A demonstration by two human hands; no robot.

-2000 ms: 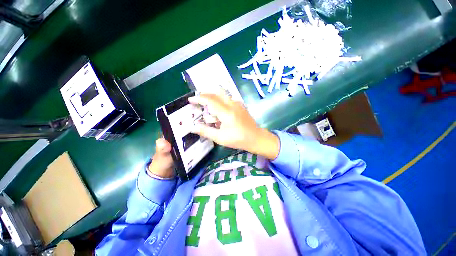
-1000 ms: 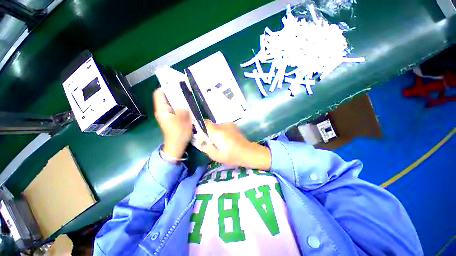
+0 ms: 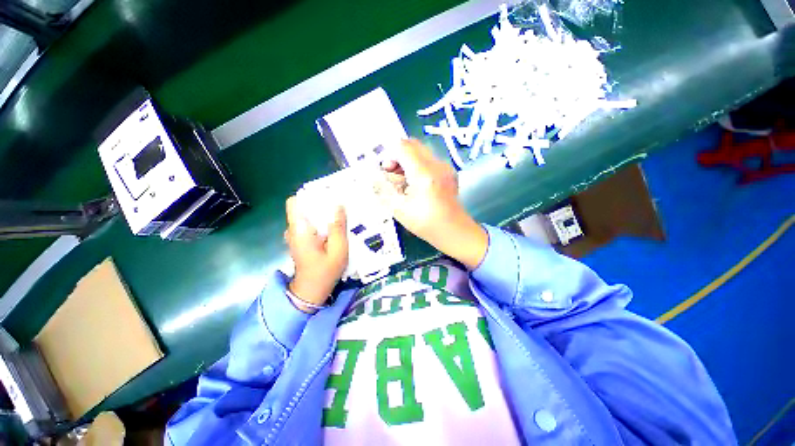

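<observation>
My left hand (image 3: 317,251) holds a white retail box (image 3: 373,237) in front of my chest, thumb on its face. The box shows small dark printed marks. My right hand (image 3: 429,199) is over the box's upper right part, fingers curled with tips close together; whether they grip the box or a small piece cannot be told. Another white box (image 3: 359,124) lies on the green belt just beyond, partly covered by my right fingers. A loose heap of white strips (image 3: 533,85) lies to the right.
A stack of printed boxes (image 3: 144,165) with black sides stands at the left. A brown cardboard sheet (image 3: 100,335) lies far left. A pale rail (image 3: 349,74) crosses behind. A clear plastic bag (image 3: 594,12) is behind the strips. An open brown carton (image 3: 621,213) is below the belt edge.
The held box has turned from its edge-on pose to show a white face and is lower. My right hand has moved up and right from its lower end. My left hand has lowered slightly.
</observation>
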